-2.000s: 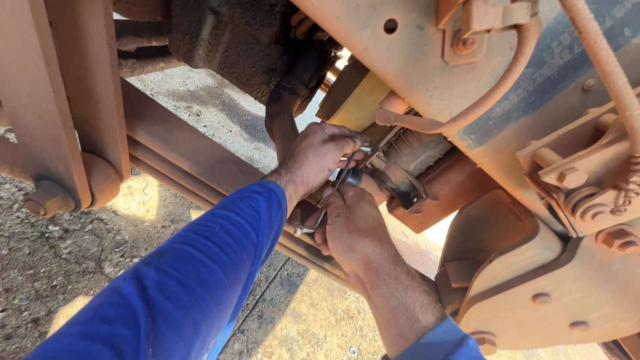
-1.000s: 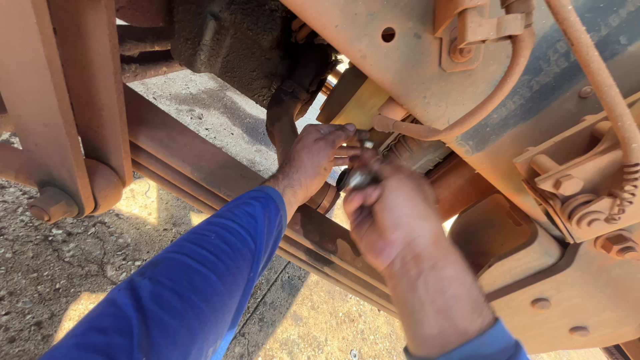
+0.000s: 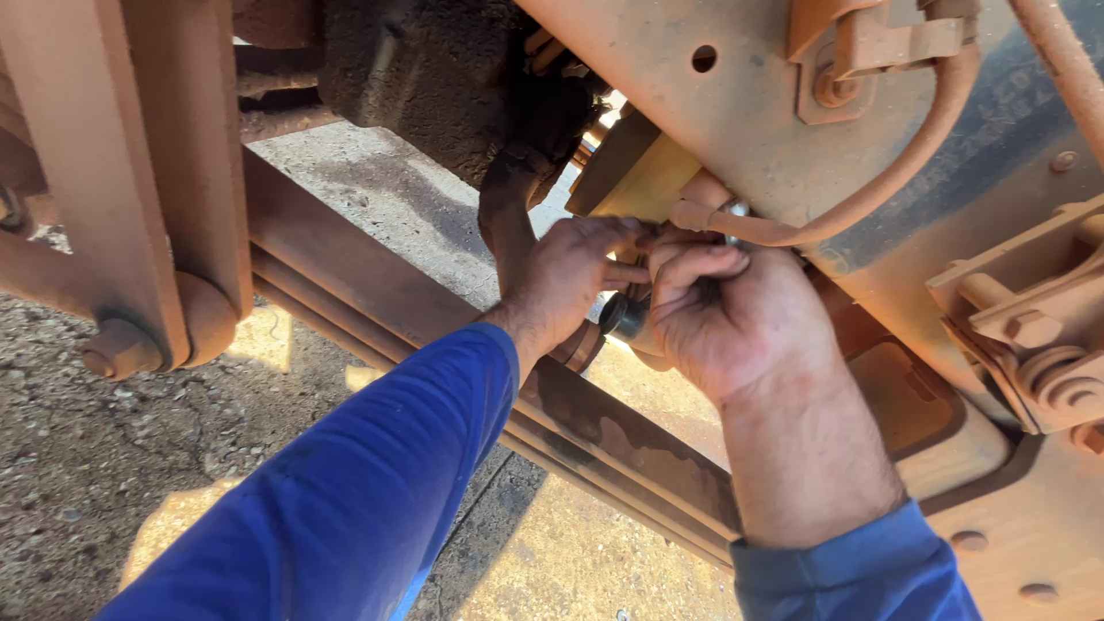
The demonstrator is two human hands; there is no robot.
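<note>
My left hand (image 3: pixel 573 272) reaches in beside a dark, dirty bent pipe, its fingers stretched toward the right hand. What those fingertips touch is hidden. Curled fingers of my right hand (image 3: pixel 742 319) close around something small below a dusty hose (image 3: pixel 780 231); a bit of shiny metal (image 3: pixel 735 222) shows just above the fingers, and I cannot tell what it belongs to. Between the hands sits a round black part (image 3: pixel 623 316), close to the right palm. Behind the fingers is a yellowish metal piece (image 3: pixel 651 177).
The dusty chassis rail (image 3: pixel 673 95) slants across the upper right, with a bolted bracket (image 3: pixel 1035 319) at the right. A leaf spring (image 3: pixel 414 319) runs diagonally beneath my forearms. A shackle with a large bolt (image 3: pixel 125 347) stands left. Concrete ground (image 3: pixel 216 440) lies below.
Two seconds ago both hands were together at a slim metal tool. My right hand then moved away in a blur, and now it is up near the hose, palm showing. The left hand has barely moved.
</note>
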